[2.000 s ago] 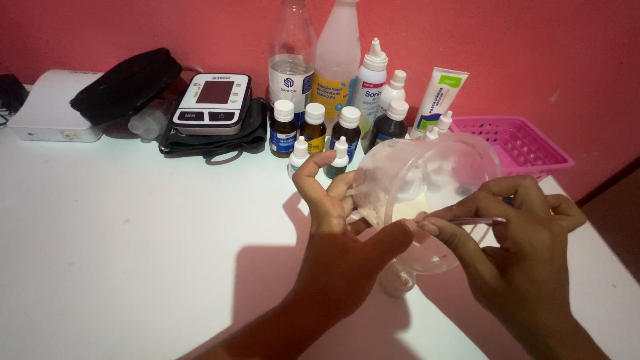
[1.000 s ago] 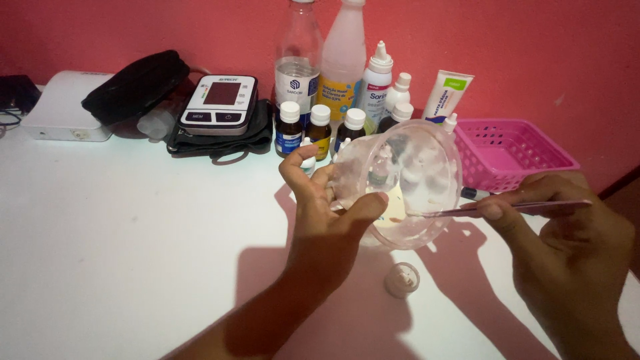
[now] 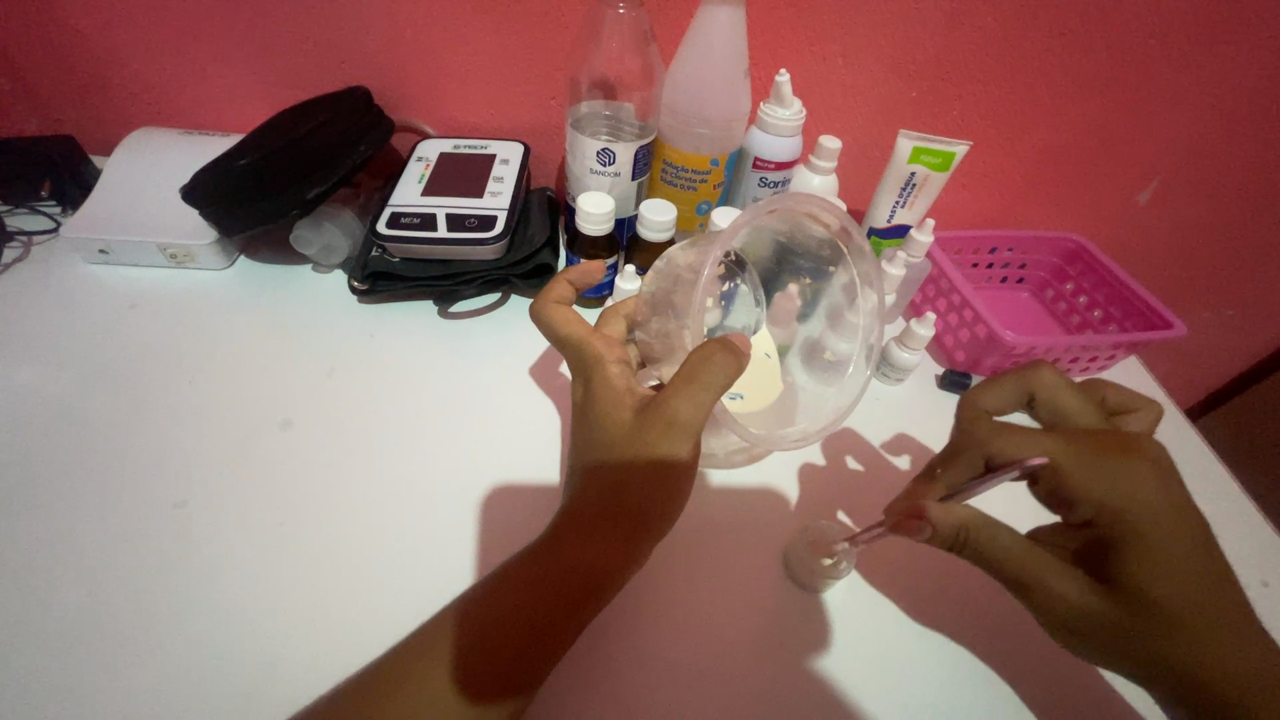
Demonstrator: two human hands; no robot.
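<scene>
My left hand [image 3: 640, 380] grips a clear plastic tub [image 3: 790, 320] tilted on its side, with the thumb inside the rim. Near that thumb a cream-coloured patch [image 3: 757, 380] shows in the tub, and small pale flecks cling to its wall. Between thumb and fingers my right hand [image 3: 1040, 520] holds thin pink tweezers [image 3: 990, 482]. Their tip is at the mouth of a small clear jar [image 3: 820, 557] standing on the white table; the jar has pale contents that I cannot identify.
Behind the tub stand brown medicine bottles [image 3: 596, 235], dropper bottles [image 3: 906, 350], two tall bottles [image 3: 612, 140] and a cream tube [image 3: 915, 190]. A pink basket [image 3: 1060, 345] is at the right. A blood pressure monitor [image 3: 457, 200], a black case [image 3: 290, 160] and a white device [image 3: 150, 200] sit at the back left.
The tweezers in my right hand have moved from inside the tub down to the small jar. My left hand still holds the tilted tub.
</scene>
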